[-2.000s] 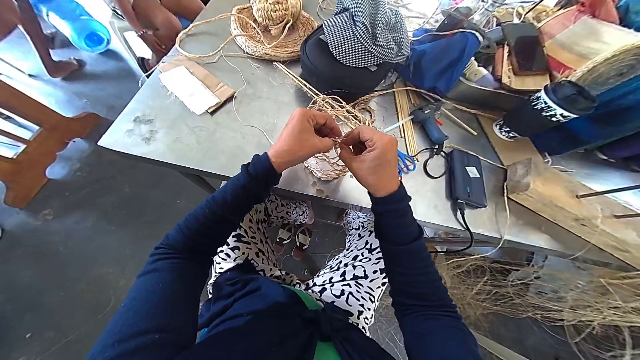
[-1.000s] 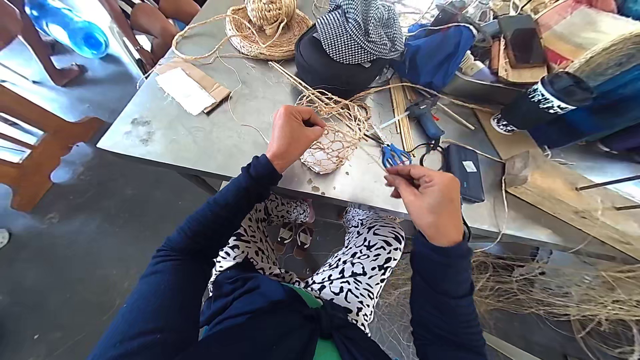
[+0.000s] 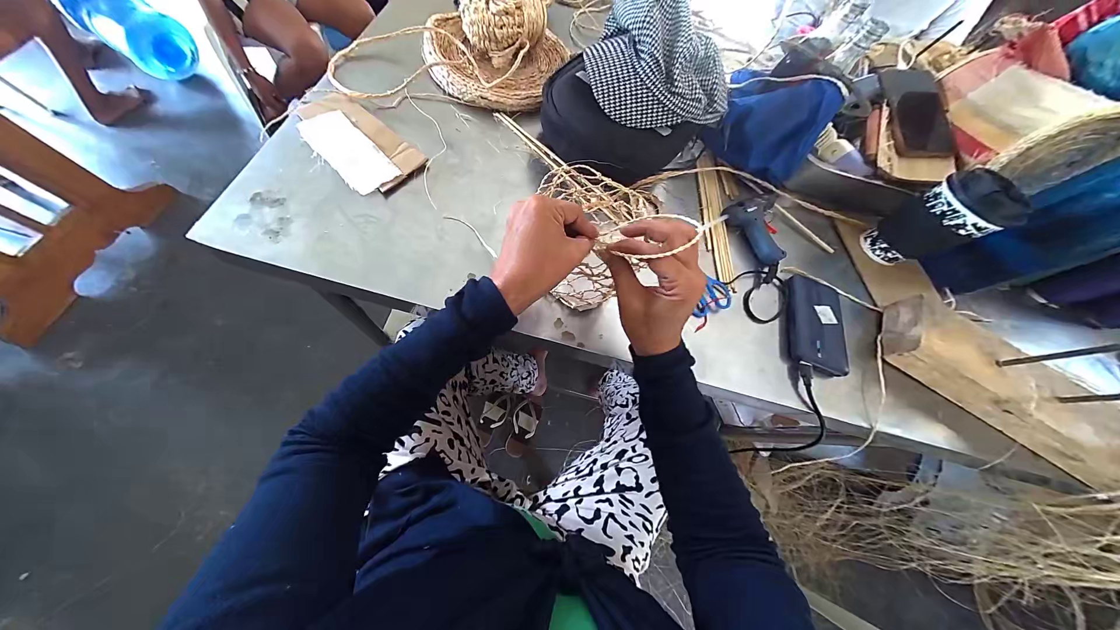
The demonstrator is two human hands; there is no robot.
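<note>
My left hand [image 3: 544,248] and my right hand [image 3: 658,278] are close together over the near edge of the metal table. Each pinches a thin natural-fibre cord [image 3: 674,252], which bends in a loop above my right fingers. Just behind and below them lies an open-mesh piece of knotted fibre cord [image 3: 584,284], partly hidden by my hands. Blue-handled scissors or pliers [image 3: 714,297] lie right of my right hand. A blue glue gun [image 3: 756,232] and thin wooden sticks [image 3: 717,229] are farther right.
A woven fibre hat [image 3: 499,57], a black bag [image 3: 595,118] with a checked cloth and a piece of cardboard [image 3: 363,144] lie behind. At right are a power bank [image 3: 815,325], a black cup [image 3: 954,210] and a wooden board [image 3: 989,376]. Other people sit at the upper left.
My right hand has come back left toward my left hand, after being drawn away to the right one second ago. The cord now bends in a loop over my right fingers.
</note>
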